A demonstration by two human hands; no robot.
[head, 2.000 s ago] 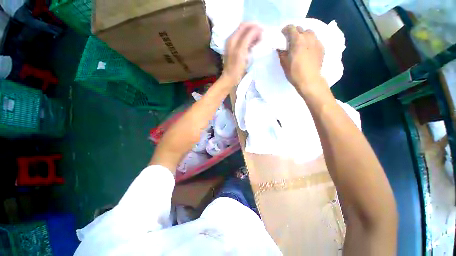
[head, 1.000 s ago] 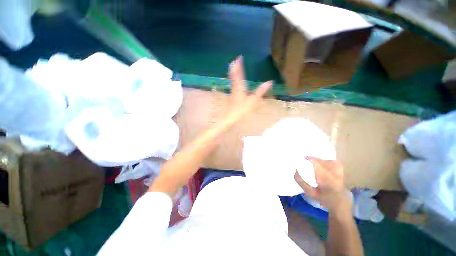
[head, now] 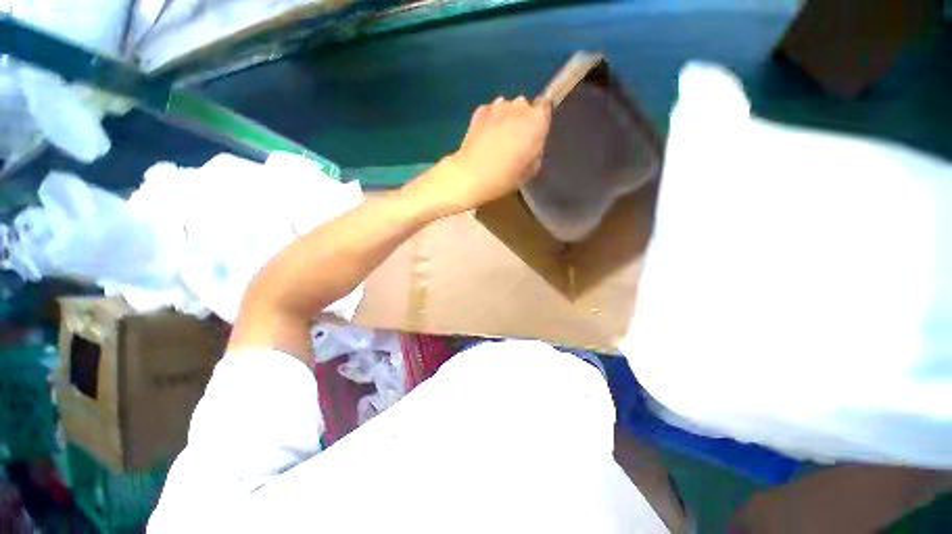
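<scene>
My left hand [head: 507, 146] grips the upper left edge of a small open brown carton [head: 590, 156]. The carton is tilted, and its dark inside faces me. Its lower part is over the cardboard bench cover [head: 470, 276]. A large white bag or bagged bundle [head: 793, 282] fills the right side, close to the camera, beside the carton. It hides part of the bench. My right hand cannot be seen; whether it is behind the white bundle, I cannot tell.
A heap of white foam bags [head: 209, 219] lies on the left bench end. A large carton [head: 146, 375] stands below it. A red crate [head: 423, 360] with wrapped pieces and a blue crate [head: 720, 448] are under the bench. The dark green conveyor [head: 418, 99] runs behind.
My left hand has moved from open above the bench onto the carton, which is now tilted over the bench. A large white bundle now fills the right side. My right hand has gone from sight.
</scene>
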